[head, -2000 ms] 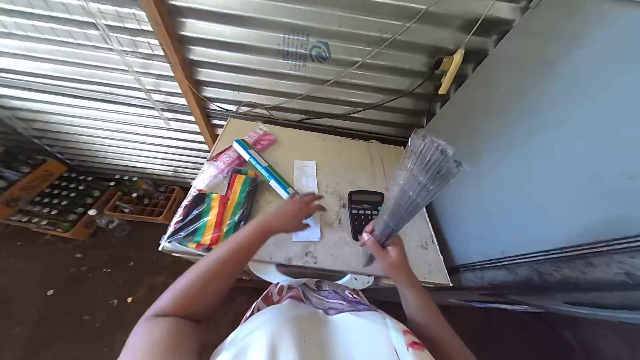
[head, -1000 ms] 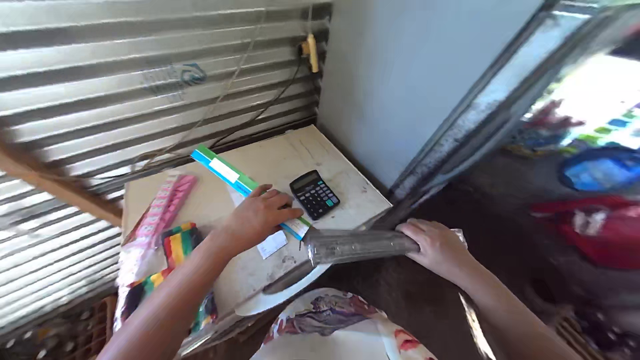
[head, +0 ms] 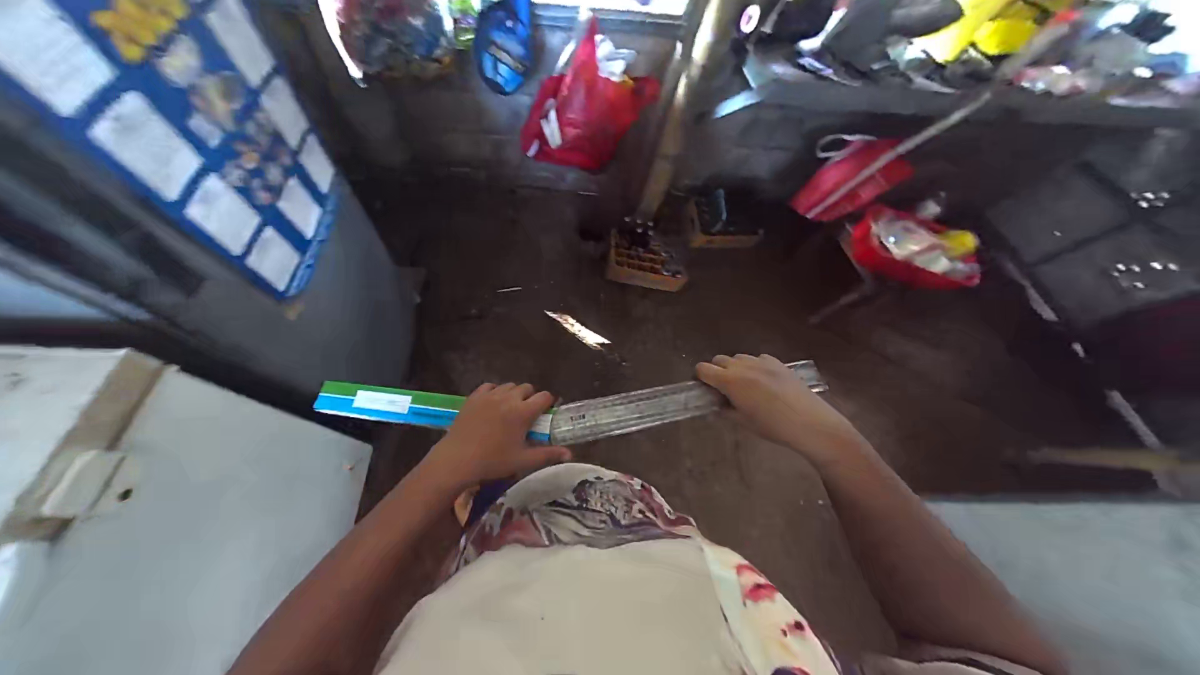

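Observation:
My left hand (head: 502, 433) is closed around a long, narrow green-and-blue box (head: 382, 403) that bears a white label. In my right hand (head: 764, 394) is a long bundle in clear plastic wrapping (head: 642, 411), gripped close to its far right end. The box and the bundle meet end to end in front of my waist, the bundle's left end beside my left fingers. What the wrapping holds cannot be told.
A white chest-like appliance (head: 234, 487) stands at the left, below a blue poster (head: 202, 141). Bottle crates (head: 647, 262) sit on the dark floor ahead. A red bag (head: 591, 108) hangs beyond them; a red basin (head: 914, 248) is further right. A pale surface (head: 1078, 572) lies at lower right.
The view has swung far right, off the table with the calculator. My left hand has lifted the green-and-blue box from that table. The plastic-wrapped bundle stays in my right hand.

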